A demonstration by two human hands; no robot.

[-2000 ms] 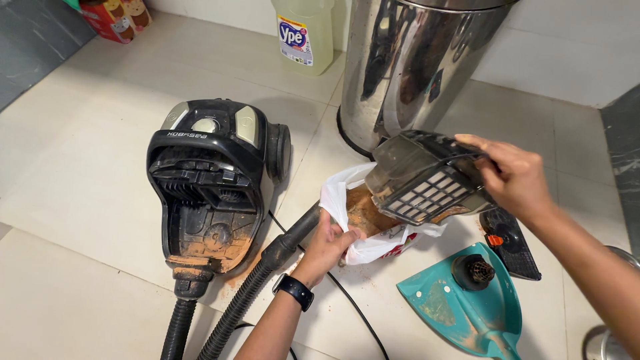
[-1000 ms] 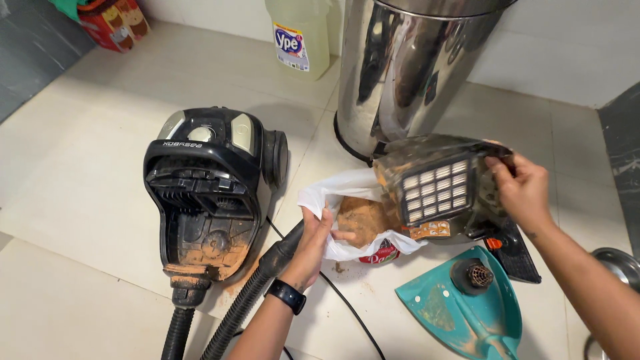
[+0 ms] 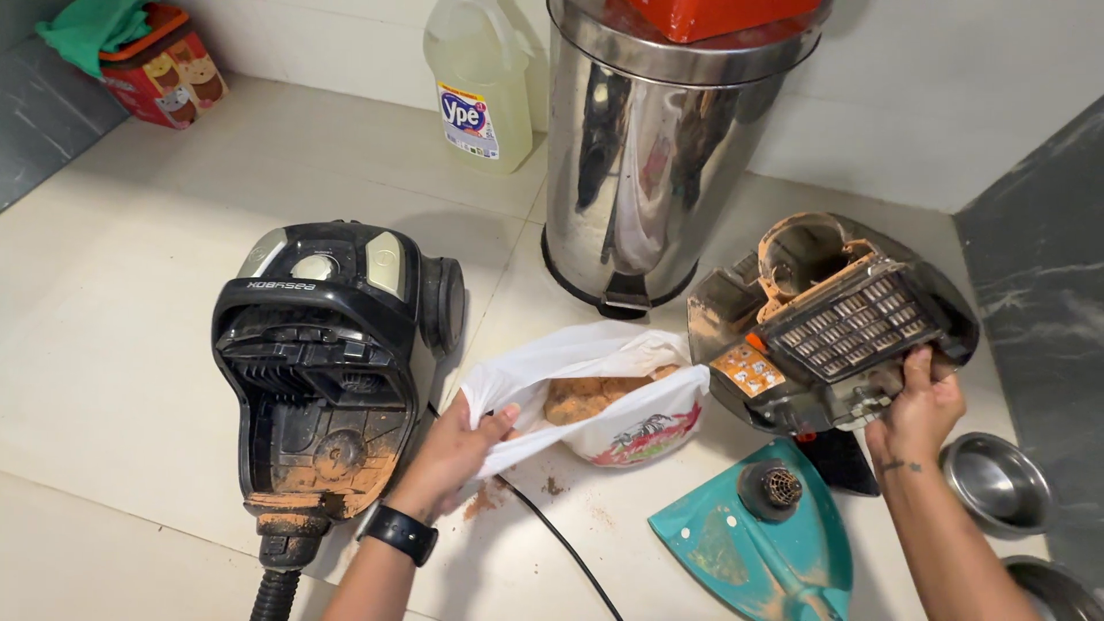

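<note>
My left hand [image 3: 457,448], with a dark watch on its wrist, grips the rim of a white plastic bag [image 3: 638,431] that stands open and holds brown dust. In my right hand [image 3: 918,410] is the vacuum cleaner's clear dust container [image 3: 828,319], tilted, with its slatted filter grille and dusty round opening facing me. It is just right of the bag, above the floor. The black vacuum cleaner body [image 3: 328,362] rests at the left, its container bay uncovered and coated with orange-brown dust. A black hose [image 3: 276,595] leads from its front.
A teal dustpan [image 3: 733,535] holding a dusty round black part [image 3: 769,490] lies below the container. Behind the bag stands a steel pedal bin [image 3: 655,172], beside a bottle of yellowish liquid [image 3: 483,95]. Metal bowls [image 3: 996,483] are at the right. A black cord [image 3: 561,539] crosses the floor.
The dust container has moved away from over the bag to its right and turned. My left hand still holds the bag's rim, now pulled out to the left.
</note>
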